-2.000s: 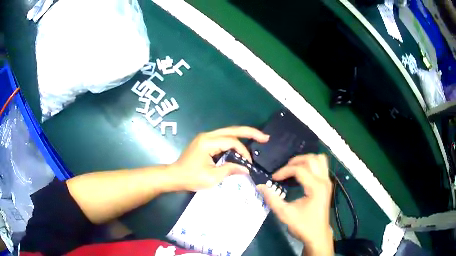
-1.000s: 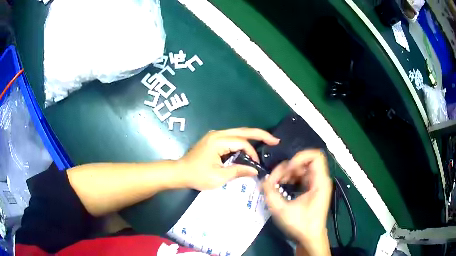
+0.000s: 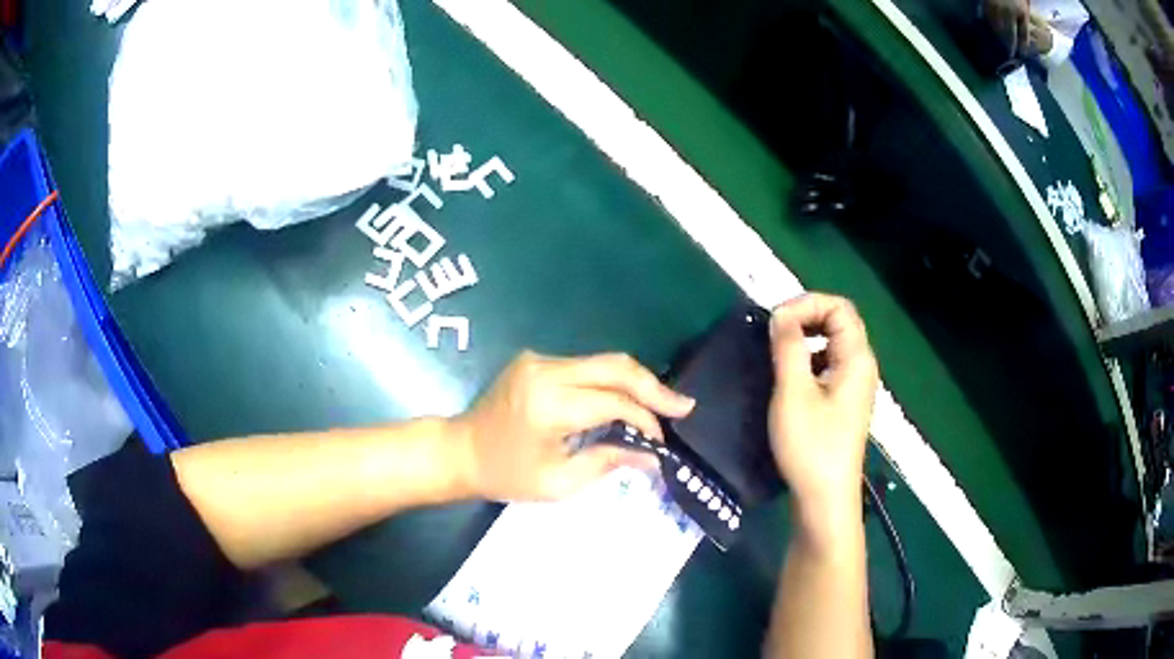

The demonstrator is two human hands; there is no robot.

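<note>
My left hand [image 3: 567, 425] holds the folded black strip of the pad sheet [image 3: 702, 493], which shows a row of white circles. The white release liner [image 3: 567, 573] with small blue print lies below it. The black plastic housing [image 3: 725, 393] lies flat on the bench beyond the strip, close to my left fingertips. My right hand [image 3: 824, 386] is over the housing's far right corner with thumb and forefinger pinched together. Whether a pad is between those fingertips cannot be told. A thin black power cord [image 3: 897, 541] loops to the right, partly behind my right forearm.
Loose white pin protectors [image 3: 419, 251] lie on the green worktop beside a large filled white bag [image 3: 258, 116]. A blue bin [image 3: 110, 335] stands at the left. A white edge rail [image 3: 644, 161] separates the conveyor [image 3: 773, 238], which carries dark units. Another person's hand [image 3: 1017, 26] shows at the top right.
My right hand has moved from the strip up to the housing's far corner. More of the strip's white circles show. My left hand stays on the strip. A person's hand has appeared across the line.
</note>
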